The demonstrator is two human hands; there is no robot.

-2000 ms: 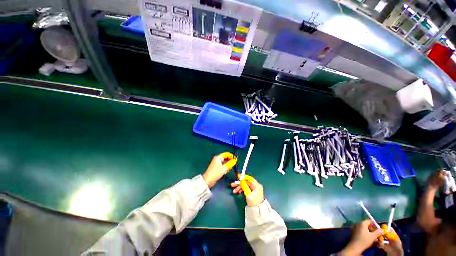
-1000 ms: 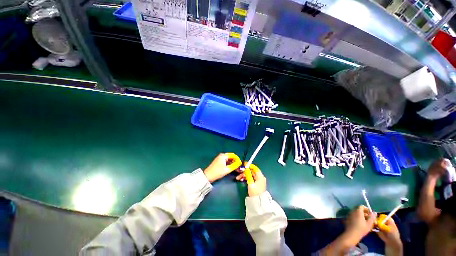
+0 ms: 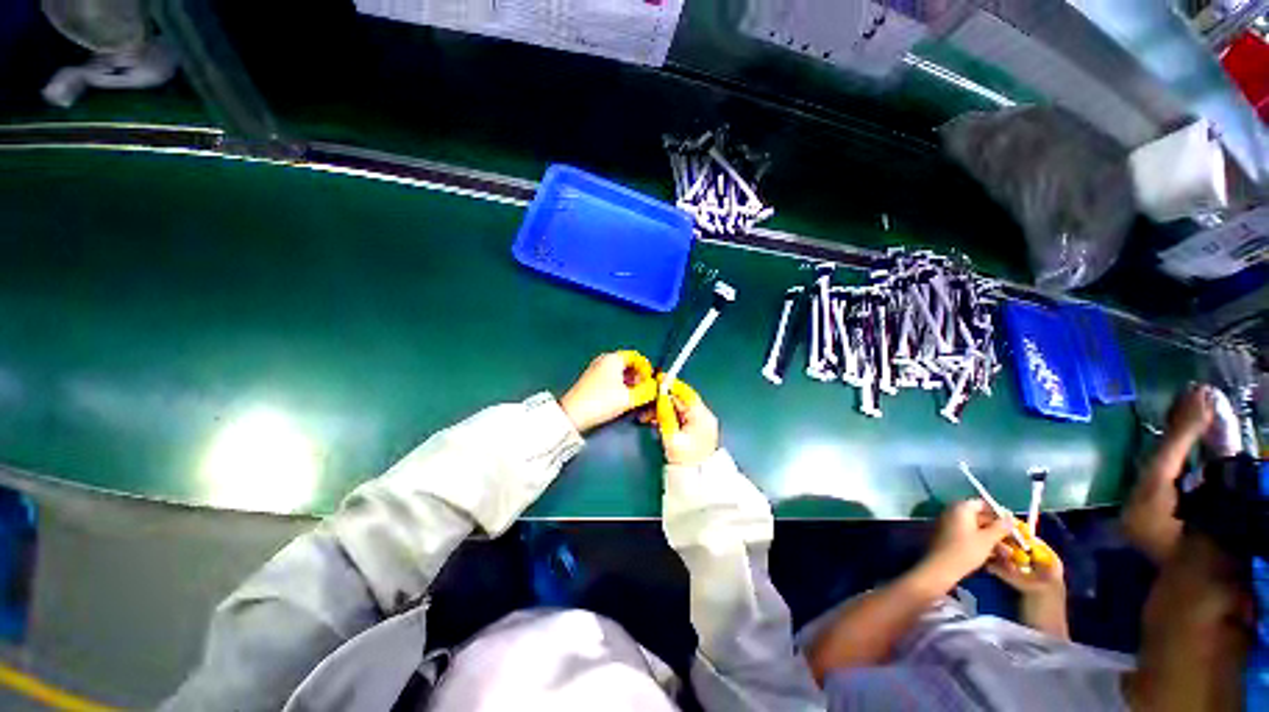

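A slim white stick-shaped unit (image 3: 696, 342) with a short crosswise head stands out up and right from my right hand. My right hand (image 3: 683, 419), with yellow-orange finger cots, is closed on its lower end. My left hand (image 3: 610, 390), also with yellow-orange cots, is at the same end, its fingertips close together and meeting the right fingers. Whether the left fingers pinch something small is hidden. A thin dark line shows beside the unit. A blue tray (image 3: 604, 238) lies beyond my hands and holds a few tiny specks.
A large pile of units (image 3: 905, 327) lies right of the tray, a small pile (image 3: 718, 184) beyond the metal rail. Farther right are the neighbour's blue trays (image 3: 1047, 365) and a crumpled clear bag (image 3: 1051, 188). A neighbour's hands (image 3: 1005, 544) hold white units at lower right.
The view has tilted down, so things sit higher in the picture. The unit in my right hand has swung from steep to leaning right, then slightly back. The dark leads above my left fingers no longer show clearly.
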